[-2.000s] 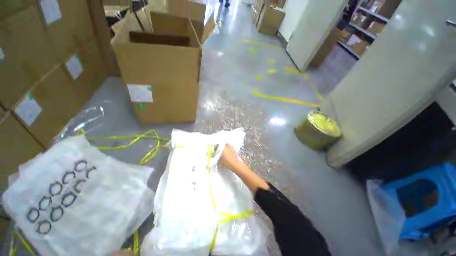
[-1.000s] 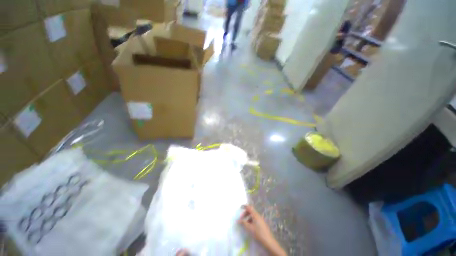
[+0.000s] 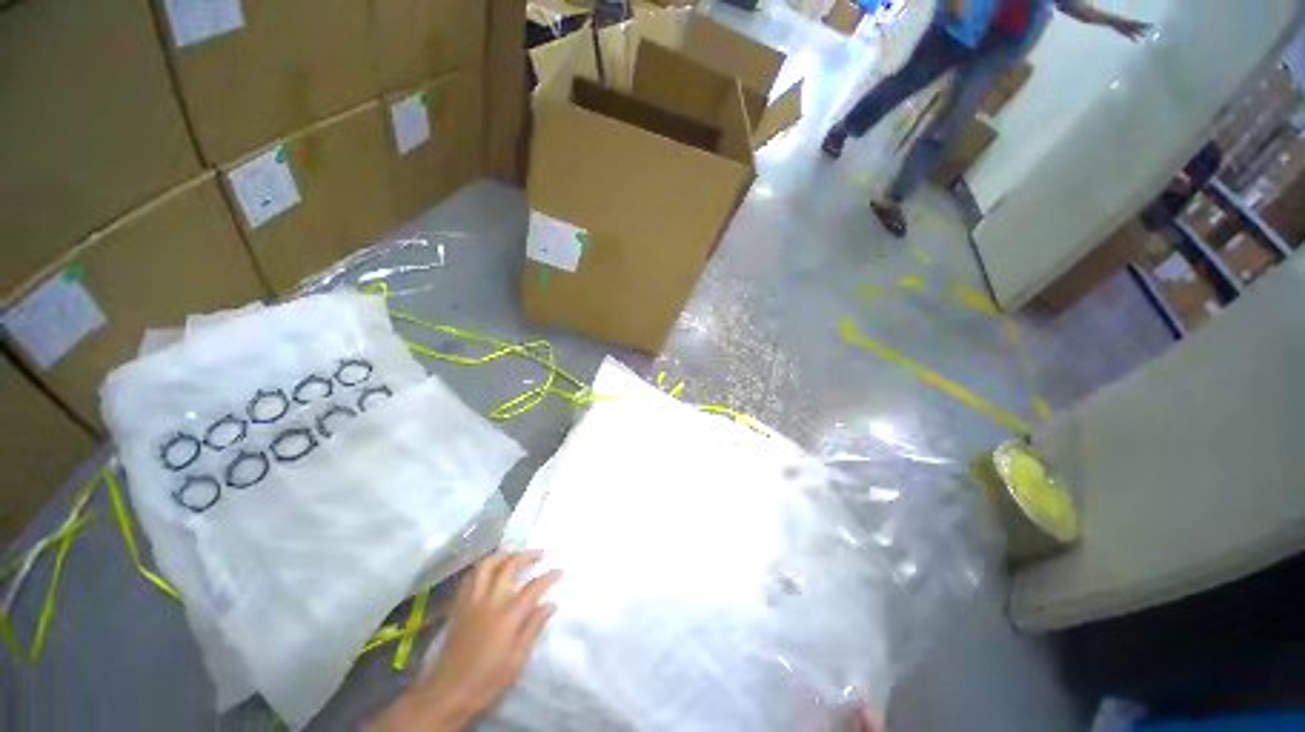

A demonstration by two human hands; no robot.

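Note:
A white, overexposed stack in foam (image 3: 658, 529) lies on the floor in front of me. My left hand (image 3: 494, 622) rests on its left edge, fingers slightly apart and grasping nothing visible. Only a blurred fingertip of my right hand (image 3: 863, 718) shows at the stack's lower right; the rest is hidden or out of frame. Clear plastic film (image 3: 909, 508) spreads along the stack's right side. Yellow strapping (image 3: 737, 416) shows at its far edge. A second foam-wrapped stack (image 3: 344, 501) lies to the left, with dark rings (image 3: 269, 406) in two rows on top.
An open brown carton (image 3: 623, 215) stands beyond the stacks. Closed cartons (image 3: 329, 200) form a wall at left. Loose yellow strapping (image 3: 537, 375) lies between. At right are a yellow-topped drum (image 3: 1033, 498) and a pale door or panel (image 3: 1145, 429). A person (image 3: 937, 86) walks in the corridor.
The view has swung left. The yellow strap crossing the near stack no longer shows on top. My left hand has come onto its left edge; my right hand has moved down. The person is nearer.

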